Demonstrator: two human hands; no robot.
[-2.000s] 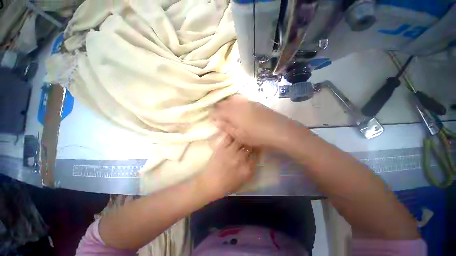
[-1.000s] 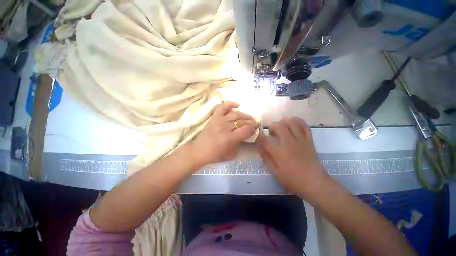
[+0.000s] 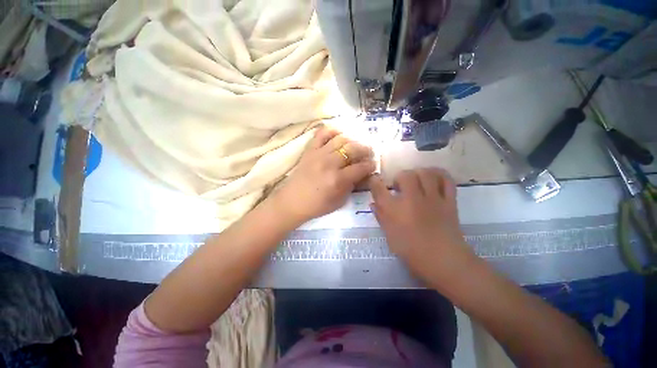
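Note:
A cream garment piece (image 3: 209, 108) lies in heaped folds left of the needle, its right edge running under the bright lamp. My left hand (image 3: 328, 172), with a ring, lies on the garment's edge just in front of the presser foot (image 3: 385, 128), fingers pressing the cloth. My right hand (image 3: 418, 212) is beside it on the right, its thumb and index finger at the small end of the cloth edge near my left fingertips. The fingers hide most of that edge. The white sewing machine (image 3: 497, 43) stands at the upper right.
A bent silver arm (image 3: 504, 151), a dark-handled screwdriver (image 3: 558, 140), another dark-handled tool (image 3: 630, 147) and yellow-green scissors (image 3: 637, 233) lie to the right. A measuring scale (image 3: 310, 249) runs along the front edge. A brown strip (image 3: 73, 194) is at the left. Cream cloth (image 3: 245, 330) hangs below the table.
My hands were overlapping on the cloth, then moved apart to sit side by side before the presser foot. The cloth's front edge has drawn back from the table's front edge towards the needle.

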